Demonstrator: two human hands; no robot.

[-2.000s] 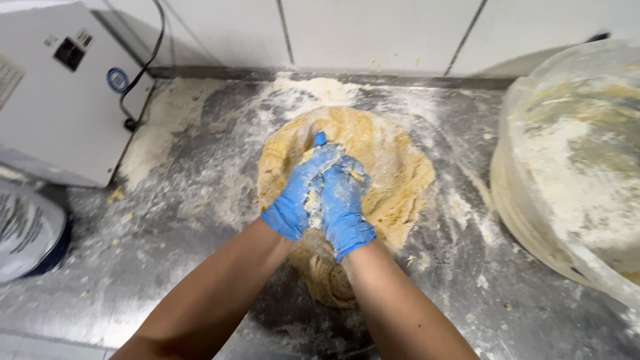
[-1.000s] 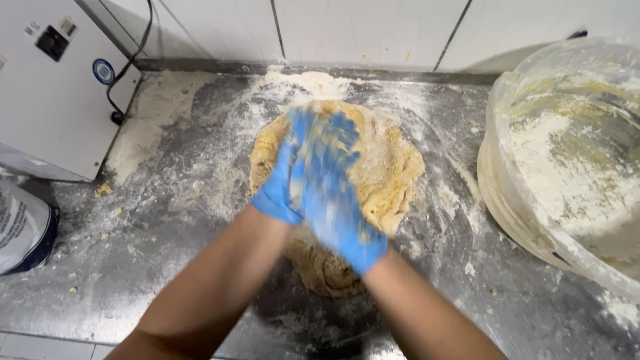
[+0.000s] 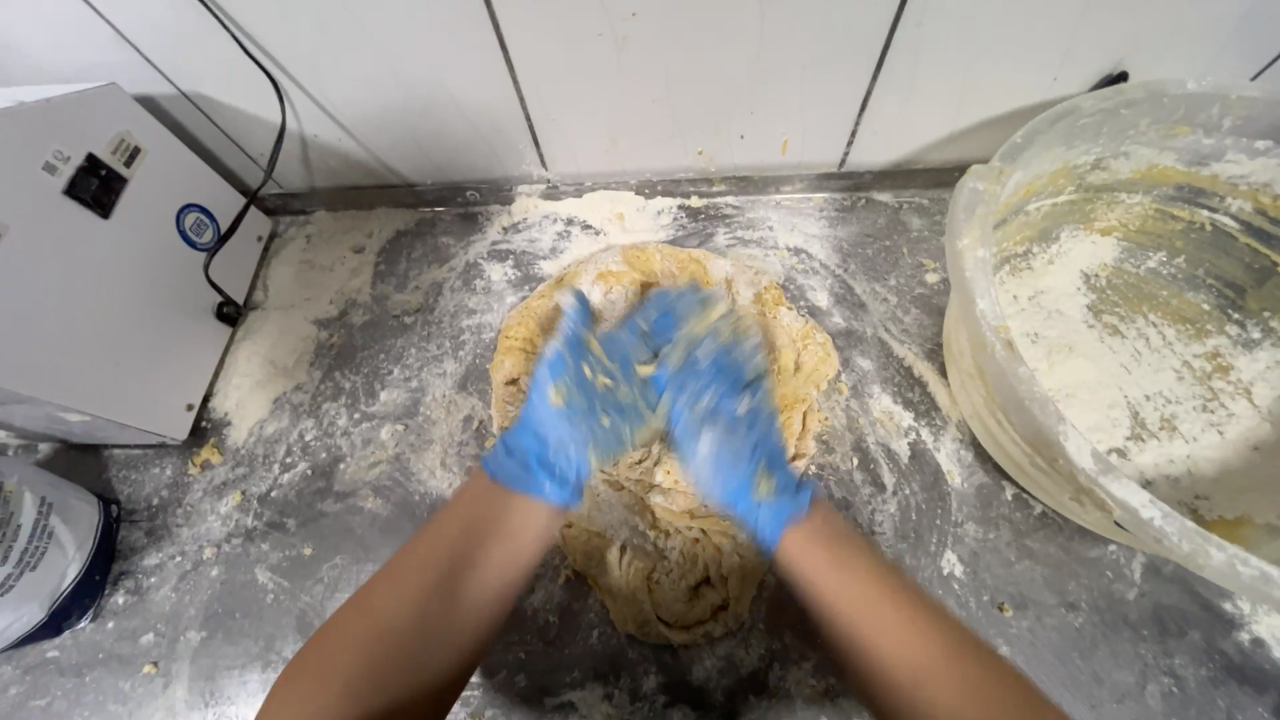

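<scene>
A large lump of yellowish dough [image 3: 665, 575], dusted with flour, lies on the floured metal worktop [image 3: 390, 560]. Over its middle are my left hand [image 3: 575, 405] and my right hand [image 3: 725, 410], both in blue gloves smeared with dough bits. The two hands are side by side with the fingers pointing away from me, blurred by motion. Whether they press on the dough or rub against each other just above it cannot be told. The part of the dough beneath them is hidden.
A big translucent plastic tub [image 3: 1035, 420] with flour inside stands at the right. At the left are a white appliance [image 3: 100, 290] with a black cable [image 3: 275, 140] and a white and dark blue container [image 3: 50, 550]. A white panelled wall [image 3: 680, 80] runs behind.
Two seconds ago my hands were clasped together over the dough; now they lie more side by side, with the palms lower. The dough looks much the same.
</scene>
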